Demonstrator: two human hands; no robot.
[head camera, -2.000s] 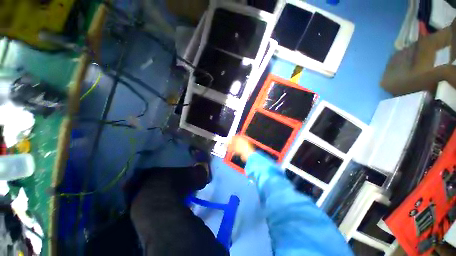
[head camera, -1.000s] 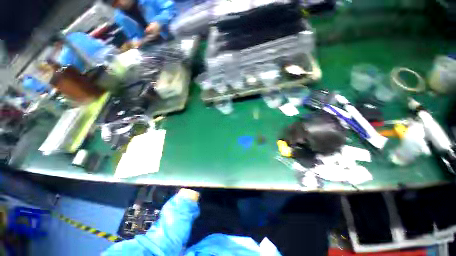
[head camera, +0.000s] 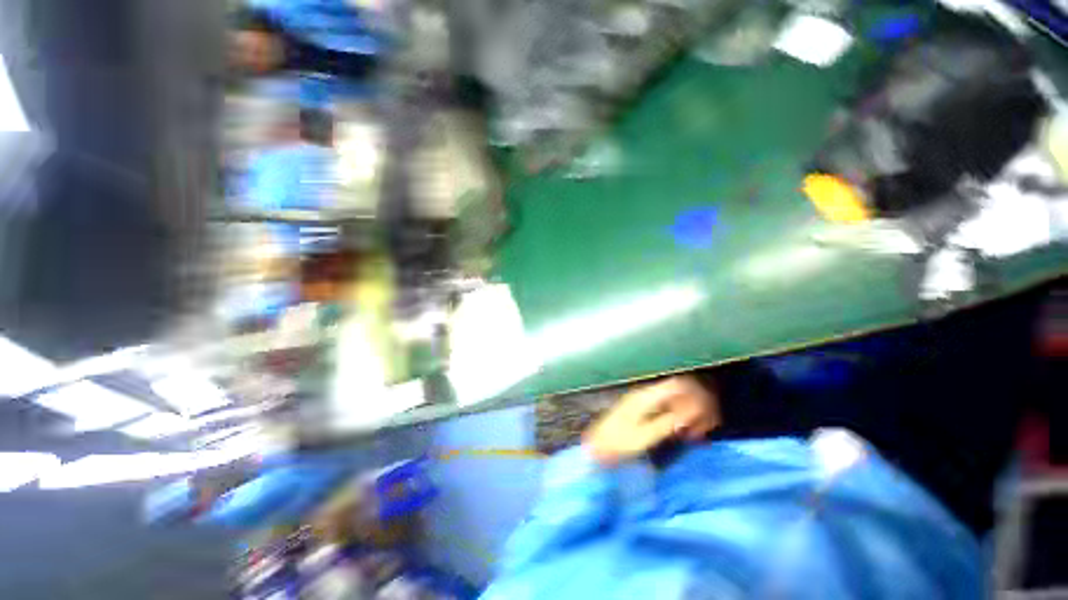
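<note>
The picture is strongly blurred. My left hand (head camera: 632, 422) is in front of the bench edge, low in the middle, with its fingers bent; whether it holds anything cannot be told. A darker patch of skin touches it on the right, and I cannot tell whether this is my right hand. Blue sleeves spread below. On the green bench (head camera: 609, 258) lie a small blue piece (head camera: 696, 226), a yellow-orange piece (head camera: 835, 198), a black crumpled pile (head camera: 954, 117) and white scraps (head camera: 1007, 220) beside the pile.
A white sheet (head camera: 486, 340) lies at the bench's left front. Blurred clear and grey items (head camera: 562, 70) stand at the back. People in blue clothing (head camera: 281, 176) are at the far left. A pale frame (head camera: 1031, 516) is low at the right, beside the dark space under the bench.
The view has swung from the floor trays to the bench, then further left and closer to its front edge. The left hand has moved from below the edge to beside it, nearer the middle.
</note>
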